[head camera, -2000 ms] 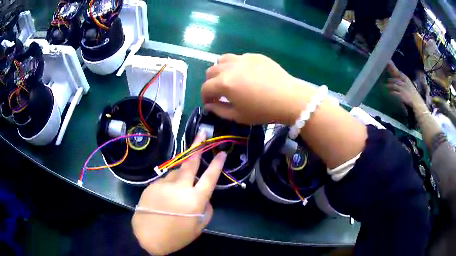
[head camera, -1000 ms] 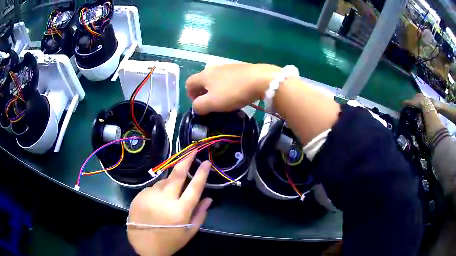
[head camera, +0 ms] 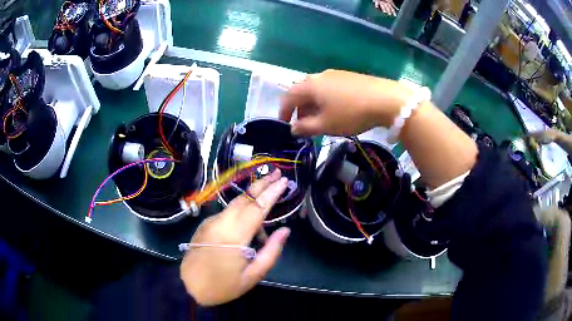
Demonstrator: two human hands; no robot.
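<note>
A white base housing with black interior (head camera: 251, 133) stands in front of me. A silver motor (head camera: 242, 152) sits inside it. Its yellow, orange and red wire harness (head camera: 235, 172) hangs out over the left rim, blurred, with a white plug (head camera: 188, 205). My left hand (head camera: 229, 251) is at the housing's front, index and middle fingertips inside it below the wires, thumb apart. A thin whitish band (head camera: 216, 247) lies across its back. My right hand (head camera: 338, 103) is at the housing's back right rim, thumb and fingers bent together; whether they hold anything is hidden.
Similar open housings stand left (head camera: 157, 182) and right (head camera: 357, 188), with another partly under my right sleeve. Joined camera units (head camera: 47, 131) stand at far left. A metal post (head camera: 473, 53) rises behind my right arm. Another person's hand (head camera: 549, 136) shows at the right edge.
My right hand has moved from the housing's back left rim to its back right rim. My left fingertips have shifted right and the harness has swung, now blurred. The person at right has shifted.
</note>
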